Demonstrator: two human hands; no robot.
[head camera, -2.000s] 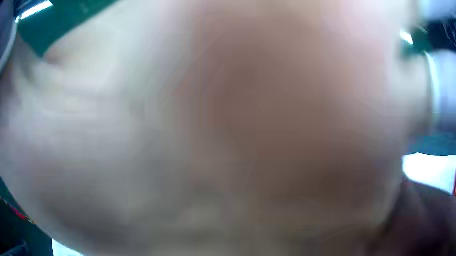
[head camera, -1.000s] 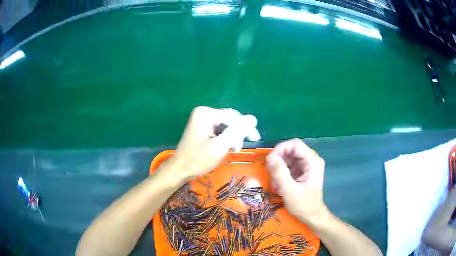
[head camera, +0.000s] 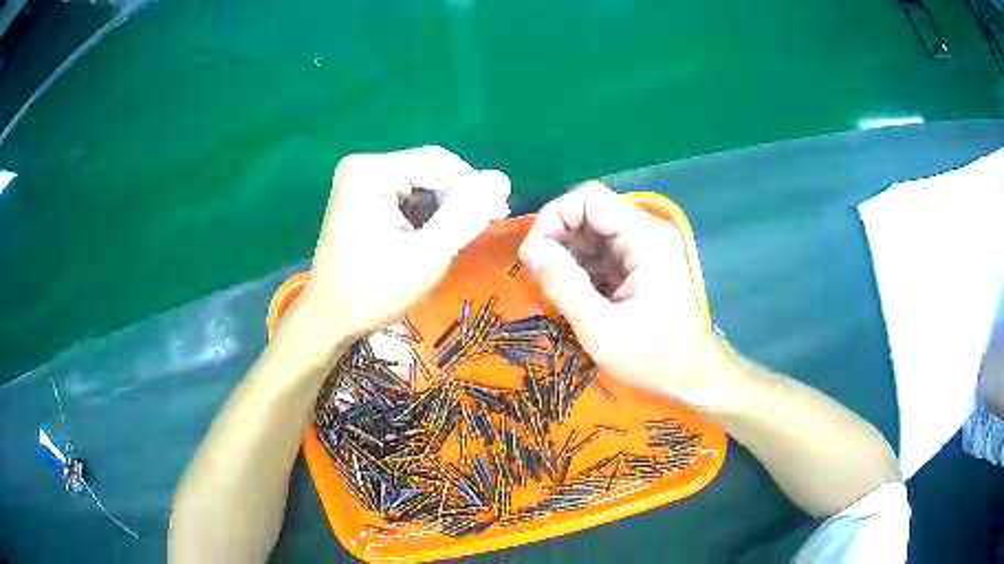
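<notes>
An orange tray (head camera: 363, 540) holds a loose heap of thin dark strips (head camera: 484, 430) with coppery glints. My left hand (head camera: 402, 237) is curled over the tray's far left part, its thumb and finger tips together, with pale covers on the tips. My right hand (head camera: 617, 292) is curled over the tray's right side, thumb and forefinger close together near the left fingertips. A tiny dark piece (head camera: 515, 267) shows just below the right fingertips; whether it is held or lies in the tray is unclear. Anything between the left fingertips is hidden.
A shiny green belt (head camera: 220, 176) runs beyond the tray. A small wire item with a blue-white end (head camera: 68, 465) lies on the grey-green bench at left. A white sheet (head camera: 936, 286) lies at right, with part of another person's arm at the right edge. A dark item (head camera: 925, 28) is at top right.
The hand filling the view two seconds ago is gone. Since one second ago the view has tilted down and closer, showing more of the tray; both hands stay curled over it, fingertips nearer each other.
</notes>
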